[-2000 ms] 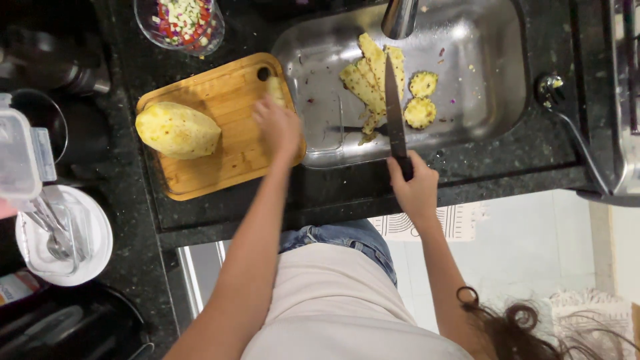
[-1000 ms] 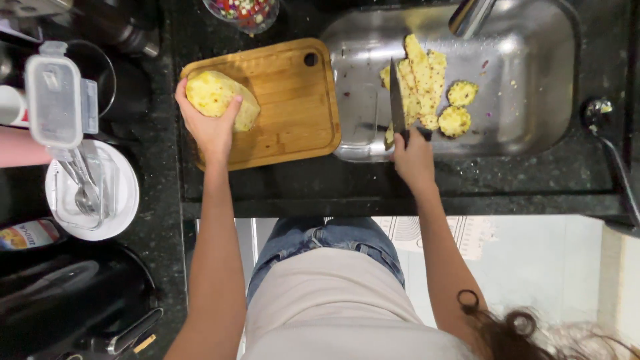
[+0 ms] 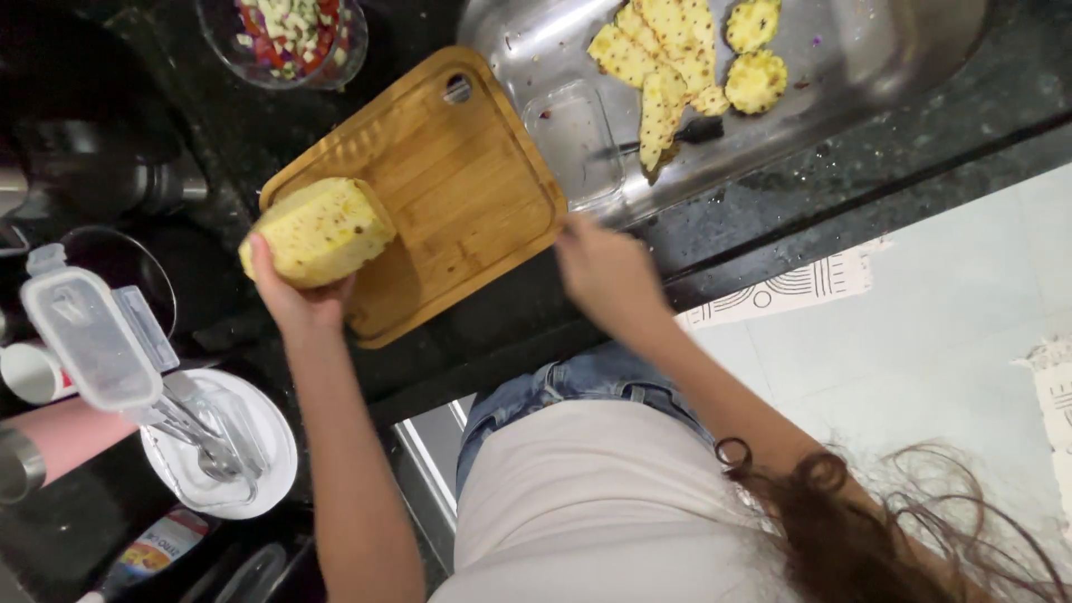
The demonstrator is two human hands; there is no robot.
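Note:
A peeled pineapple point(image 3: 322, 233), with brown eyes on its surface, lies partly on the wooden cutting board point(image 3: 469, 180) and overhangs its left edge. My left hand point(image 3: 297, 293) grips the fruit from below at its left end. At the board's lower right corner is my right hand point(image 3: 607, 276), blurred, its fingers bent; whether anything is in them cannot be told. No large knife shows. Strips of pineapple peel point(image 3: 662, 50) and round end slices point(image 3: 755, 81) lie in the steel sink point(image 3: 846, 50). A utensil with a black handle point(image 3: 699, 130) lies partly under the peel.
A glass bowl of chopped vegetables point(image 3: 289, 38) stands behind the board. At left are a clear plastic container point(image 3: 92, 335), a pink bottle point(image 3: 71, 440), a white plate point(image 3: 280, 461) with cutlery and a bottle with a label point(image 3: 159, 544). A clear container point(image 3: 574, 142) sits in the sink.
My left hand, off the pineapple two seconds ago, has taken hold of it. My right hand has moved left from the sink to the board's corner; the knife it held is no longer visible. The view has tilted.

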